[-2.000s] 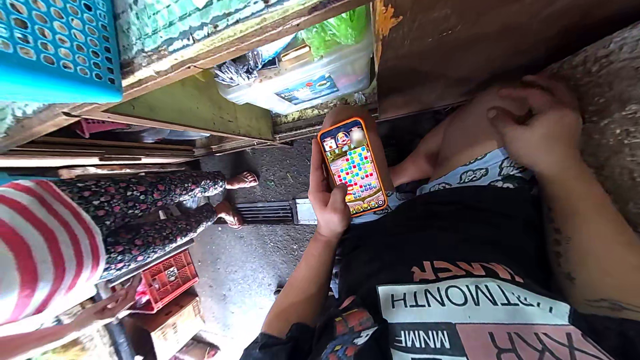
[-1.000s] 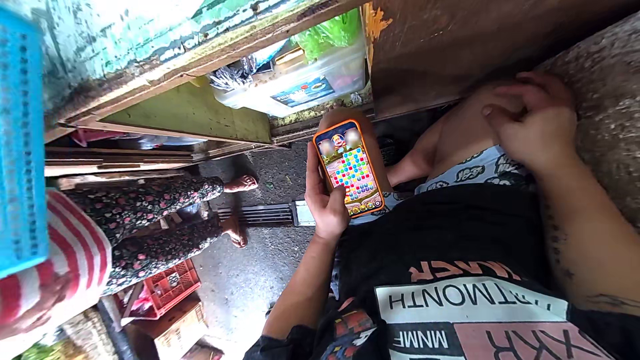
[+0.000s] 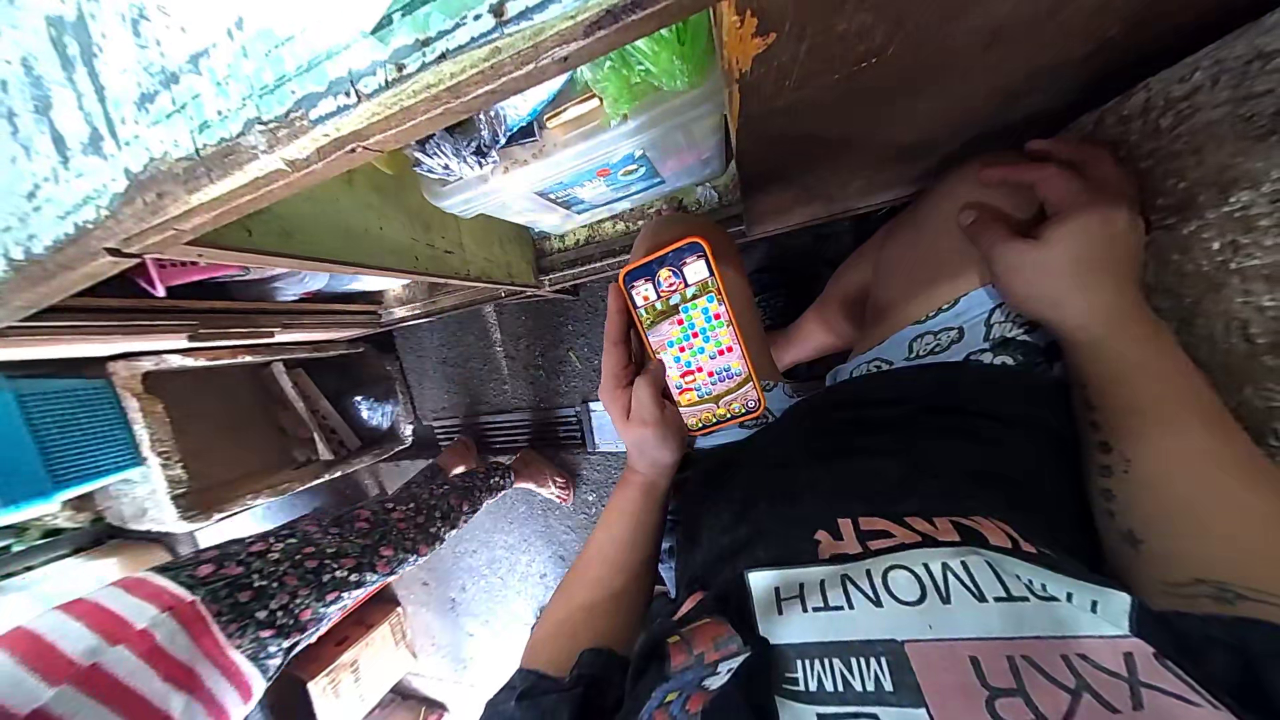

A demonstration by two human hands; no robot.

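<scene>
My left hand [image 3: 643, 405] holds a smartphone in an orange case [image 3: 692, 335] upright above my lap, the thumb by its lower left edge. The lit screen shows a colourful tile-matching game. My right hand [image 3: 1065, 235] rests on my bent leg at the right, holding nothing, its fingers partly curled and partly hidden behind the hand. Patterned shorts [image 3: 935, 335] and a black printed T-shirt [image 3: 900, 470] lie below the phone.
A clear plastic bin [image 3: 600, 165] with green plastic bags [image 3: 655, 65] stands on a worn wooden shelf. At the left, a person in floral trousers [image 3: 330, 550] stands near a cardboard box [image 3: 360, 655] and a blue plastic basket [image 3: 75, 435]. A drain grate [image 3: 515, 430] crosses the floor.
The other person has shifted lower in the view, and the blue basket at the upper left has left that spot. My left hand still holds the phone; my right hand stays on my leg.
</scene>
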